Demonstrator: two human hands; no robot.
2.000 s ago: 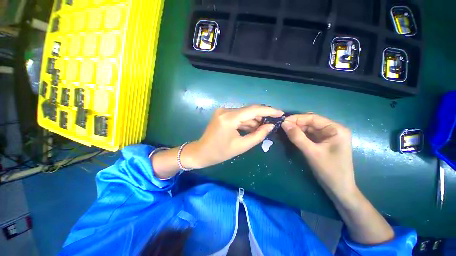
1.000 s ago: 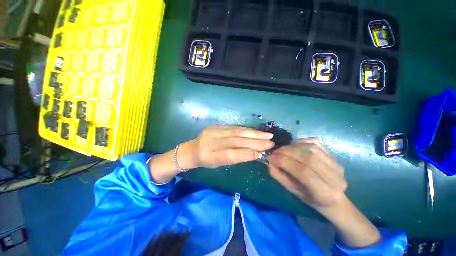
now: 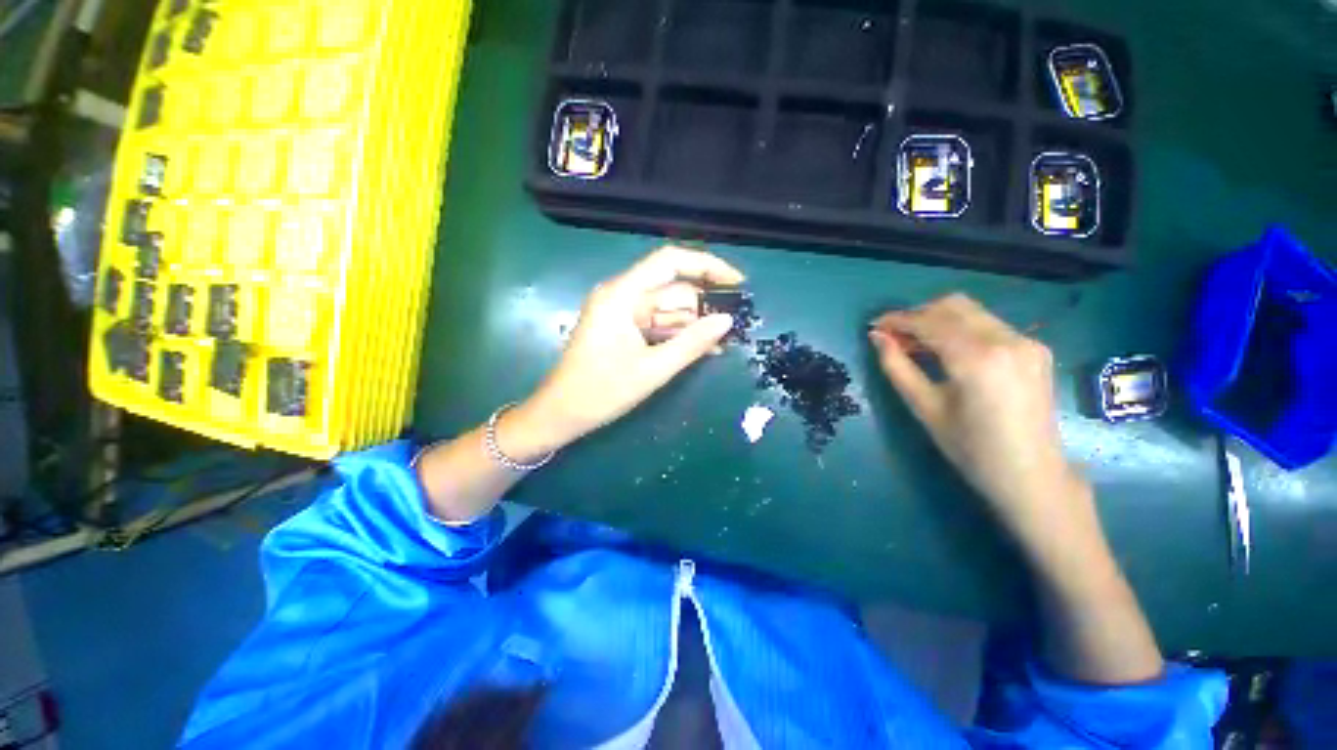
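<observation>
My left hand holds a small black component between thumb and fingers, just above the green bench. My right hand is to the right of the dark heap, its thumb and index fingertip close together; whether a tiny part is between them cannot be told. A heap of tiny loose dark parts lies between my hands. A small white scrap lies at the heap's lower left.
Yellow tray stack at left holds black components. Black foam tray at the top holds several housings. A single housing lies beside the blue bin at right. A thin pale tool lies below the bin.
My hands, together over the heap before, are now apart. My left hand has moved up with the black component, my right hand to the right. The heap is now uncovered.
</observation>
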